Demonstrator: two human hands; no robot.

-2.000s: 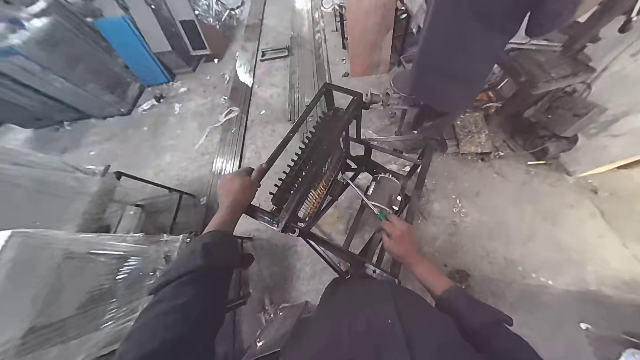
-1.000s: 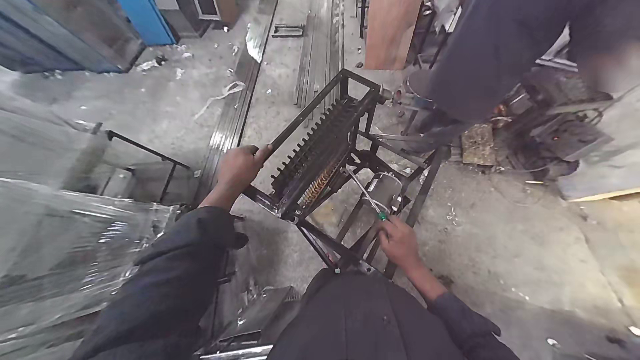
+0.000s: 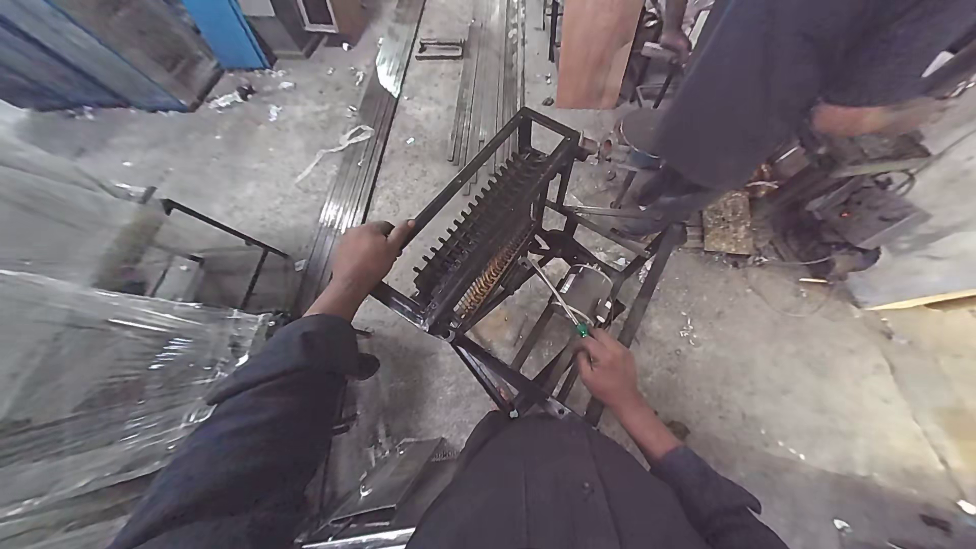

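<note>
My left hand [image 3: 367,255] grips the upper side rail of a black metal frame [image 3: 465,177]. Inside the frame runs a dark toothed rack [image 3: 488,217], with a row of brass-coloured coils or discs [image 3: 488,282] beside it. My right hand [image 3: 608,366] is closed on the green handle of a screwdriver-like tool [image 3: 559,296]. The tool's long shaft slants up and left to the frame's lower side, where its tip is too small to make out. A motor-like unit [image 3: 585,291] with a pale cable sits low in the frame's stand, just right of the shaft.
A person in dark clothing [image 3: 724,99] stands at the upper right near machinery [image 3: 862,206]. Long metal bars [image 3: 362,160] lie on the floor beyond my left hand. Plastic-wrapped goods [image 3: 99,396] fill the lower left. A reddish-brown board [image 3: 598,53] stands at the top.
The view has shifted slightly. My left hand stays on the frame's rail and my right hand keeps its hold on the green-handled tool.
</note>
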